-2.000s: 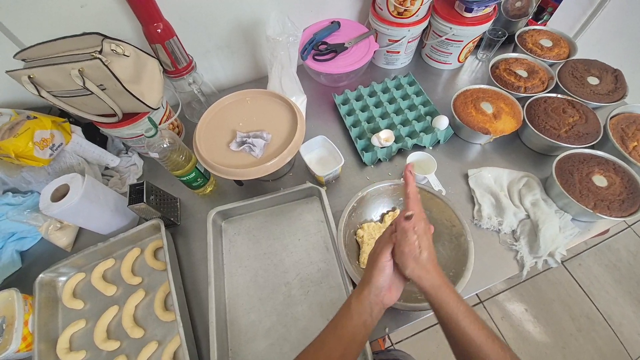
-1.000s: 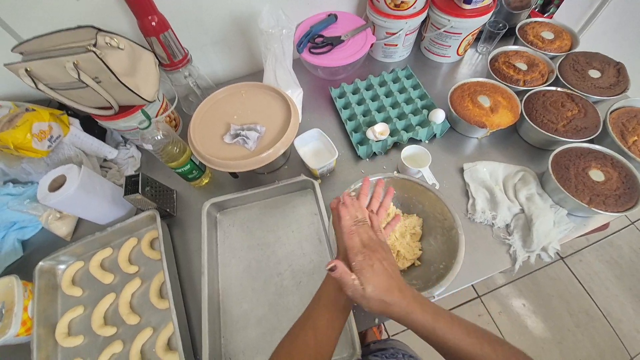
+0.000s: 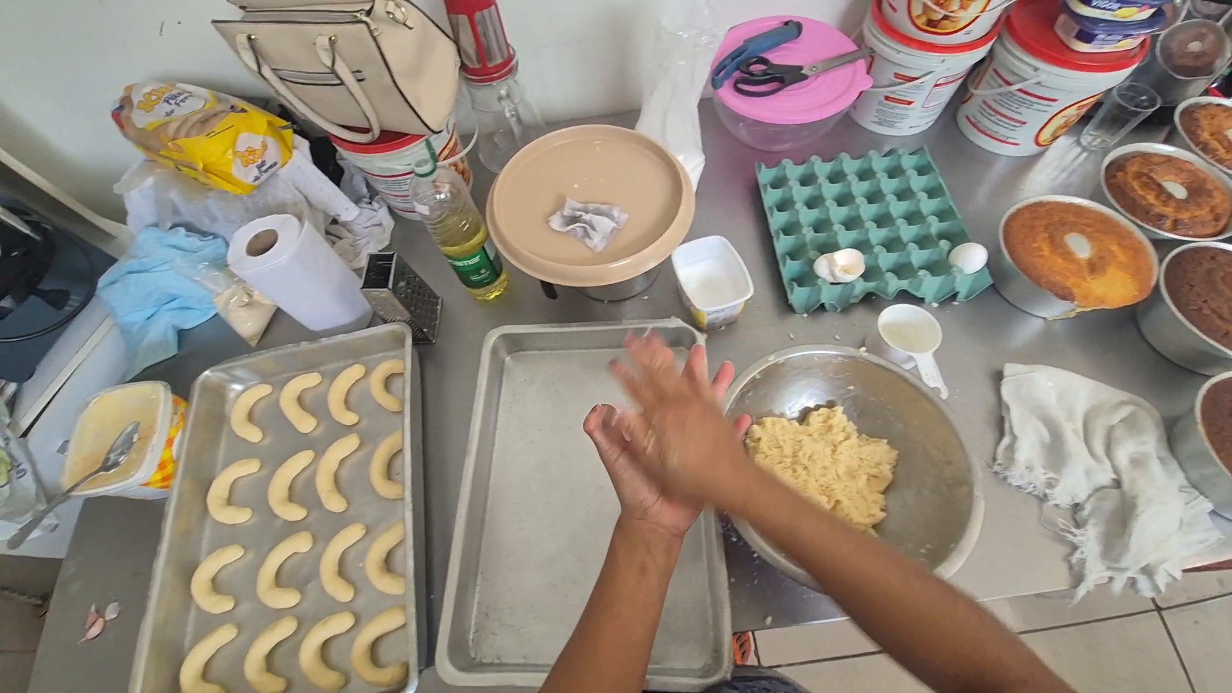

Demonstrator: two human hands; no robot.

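My left hand (image 3: 647,481) is palm up over the right part of a bare metal baking tray (image 3: 539,500). My right hand (image 3: 683,423), blurred, lies across it, palm to palm. Whether any dough is between the palms cannot be seen. Just to the right, a crumbly mass of yellow dough (image 3: 828,462) lies in a steel mixing bowl (image 3: 929,481). At the left, crescent-shaped dough pieces (image 3: 332,472) sit in rows on a second metal tray (image 3: 414,539).
Behind are a lidded pot (image 3: 539,192), an oil bottle (image 3: 464,231), a white tub (image 3: 712,279), a green egg tray (image 3: 866,212) and a measuring cup (image 3: 908,332). A cloth (image 3: 1097,472) and ring cakes in pans (image 3: 1073,255) are at the right. A spoon (image 3: 106,462) rests in a tub at far left.
My joined hands have moved left from over the bowl to over the bare tray, uncovering more of the dough in the bowl. The palms have turned from upright to flatter.
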